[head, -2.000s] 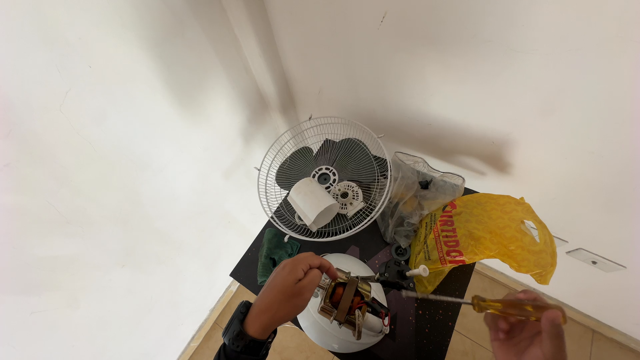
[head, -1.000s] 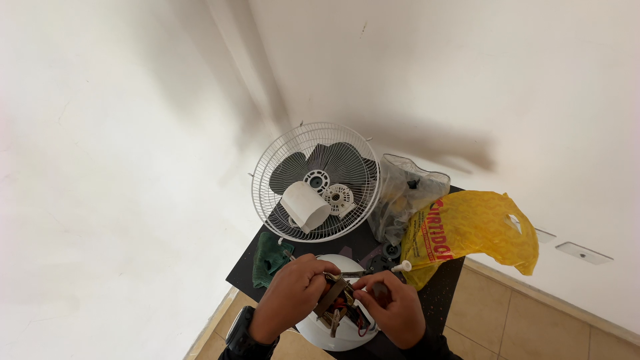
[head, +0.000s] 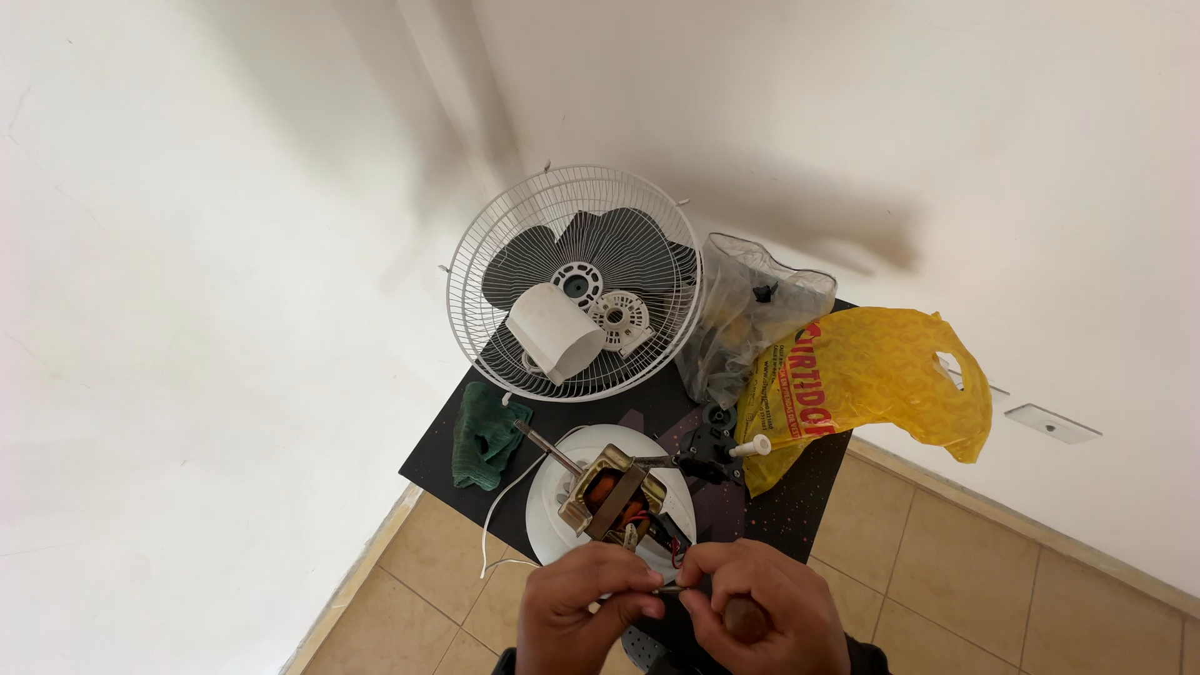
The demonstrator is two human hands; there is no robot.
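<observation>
My left hand (head: pixel 591 600) pinches one end of a small thin metal piece (head: pixel 669 589), too small to name, just in front of the fan motor. My right hand (head: pixel 764 600) touches the piece's other end with thumb and forefinger, while its other fingers hold a screwdriver, whose amber handle (head: pixel 745 620) pokes out of the fist. The electric fan motor (head: pixel 614 497), with copper windings, a metal shaft and red wires, rests over a round white fan base (head: pixel 553 525). Beside it is a black gearbox-like part (head: pixel 703 454) with a white knob (head: pixel 751 446).
On the black table (head: pixel 797 506) stands a white wire fan guard (head: pixel 452 291) holding dark fan blades (head: pixel 623 248), a white housing (head: pixel 553 328) and a round vented cover (head: pixel 619 319). A green cloth (head: pixel 483 436), a clear plastic bag (head: pixel 731 309) and a yellow plastic bag (head: pixel 872 375) lie around.
My right hand came in from the right with the screwdriver to the motor. Both hands have since drawn back from the motor toward me and now meet at the small metal piece.
</observation>
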